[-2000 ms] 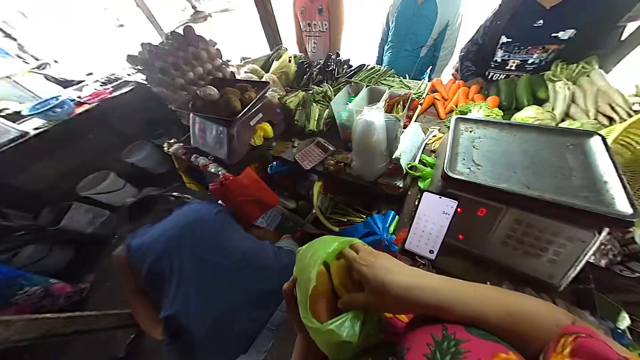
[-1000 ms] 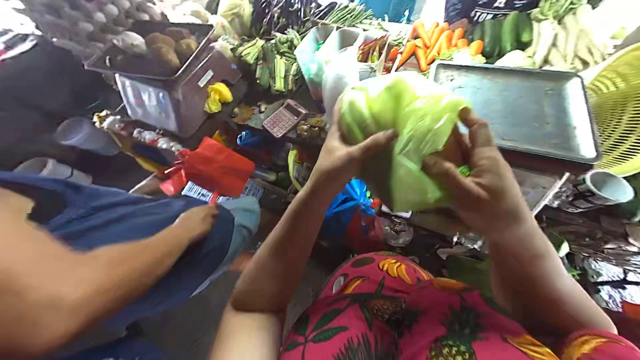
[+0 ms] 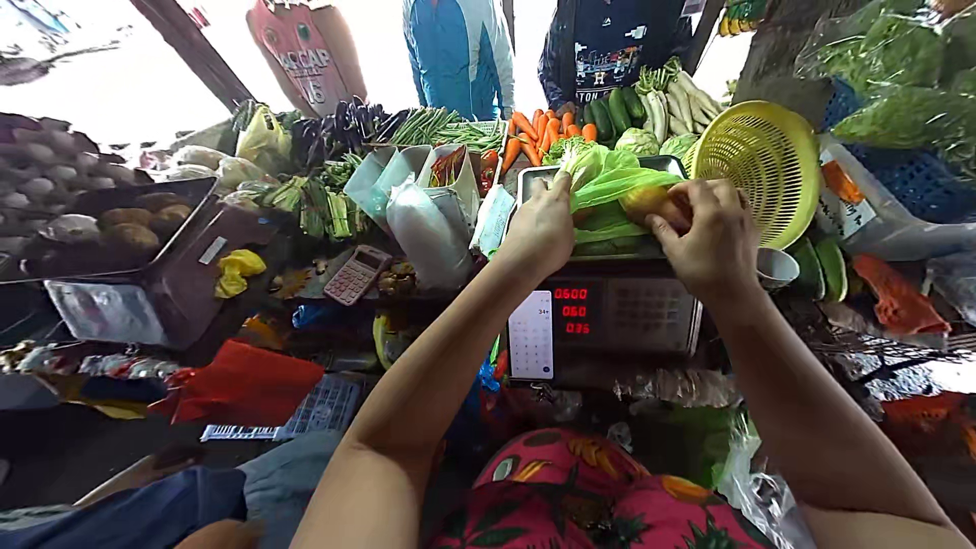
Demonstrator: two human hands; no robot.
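A thin green plastic bag (image 3: 602, 217) lies over the metal tray (image 3: 528, 177) of a digital scale (image 3: 648, 316) whose red display is lit. My left hand (image 3: 540, 229) pinches the bag's left side. At the bag's right, my right hand (image 3: 705, 229) is closed around a rounded yellow-brown item (image 3: 644, 202), which looks like a fruit or vegetable; its kind is unclear. Part of the bag's contents is hidden by the plastic and my fingers. A phone (image 3: 531, 335) showing a calculator leans against the scale's front, below my left hand.
Carrots (image 3: 537, 133), eggplants (image 3: 343, 130) and white radishes (image 3: 679, 103) lie behind the scale. A yellow plastic basket (image 3: 801, 175) stands right, a white cup (image 3: 778, 268) below it. Left are a pink calculator (image 3: 357, 274) and a second scale (image 3: 183, 267). Several people stand opposite; another person is at lower left.
The green bag, held up before me a second ago, is now down at the scale's tray with both my hands on it. The scale display shows more lit digits than two seconds ago.
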